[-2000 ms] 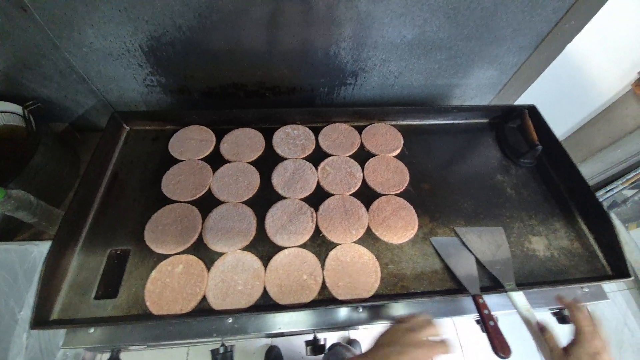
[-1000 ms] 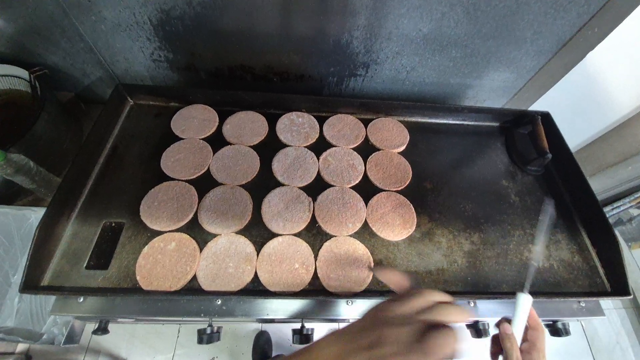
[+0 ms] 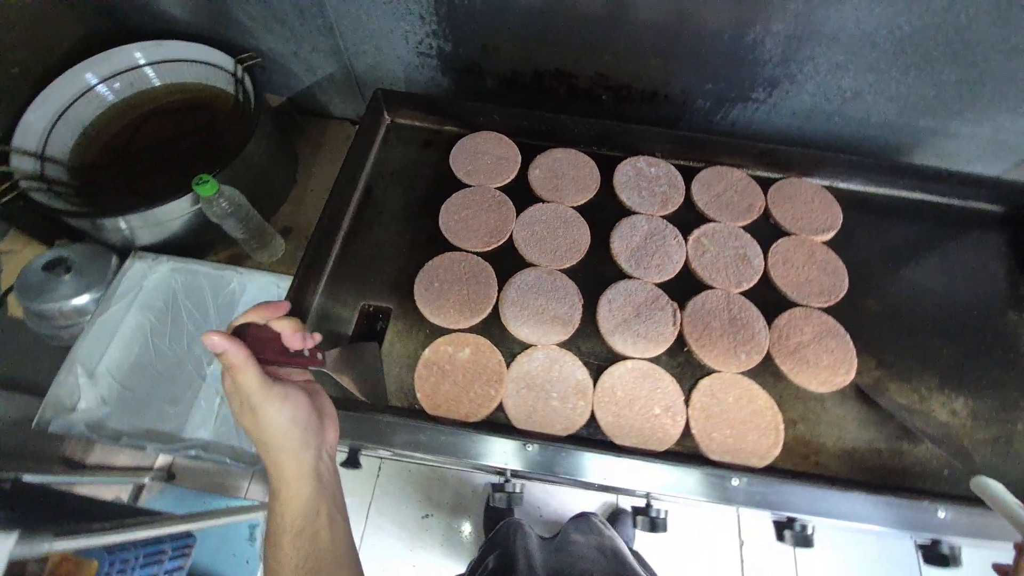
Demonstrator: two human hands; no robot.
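My left hand (image 3: 280, 384) grips the dark red handle of a metal spatula (image 3: 356, 370), its blade over the griddle's front left corner, beside the slot. Round meat patties (image 3: 542, 306) lie in rows on the flat black griddle (image 3: 920, 336). A second spatula's white handle (image 3: 996, 498) reaches over the front right edge, its dark blade on the griddle near the right patties. My right hand (image 3: 1006, 569) shows only as fingertips at the bottom right corner, by that handle; its hold is mostly cut off.
A large metal pot (image 3: 132, 216) with dark liquid stands at the back left, beside a clear bottle (image 3: 244, 220) with a green cap. A plastic-lined tray (image 3: 160, 352) sits left of the griddle, near a metal lid (image 3: 66, 284). Control knobs (image 3: 650, 516) line the front.
My left hand, without a spatula near the front patties one second ago, has moved to the griddle's left end and now holds the red-handled one. The view has shifted left.
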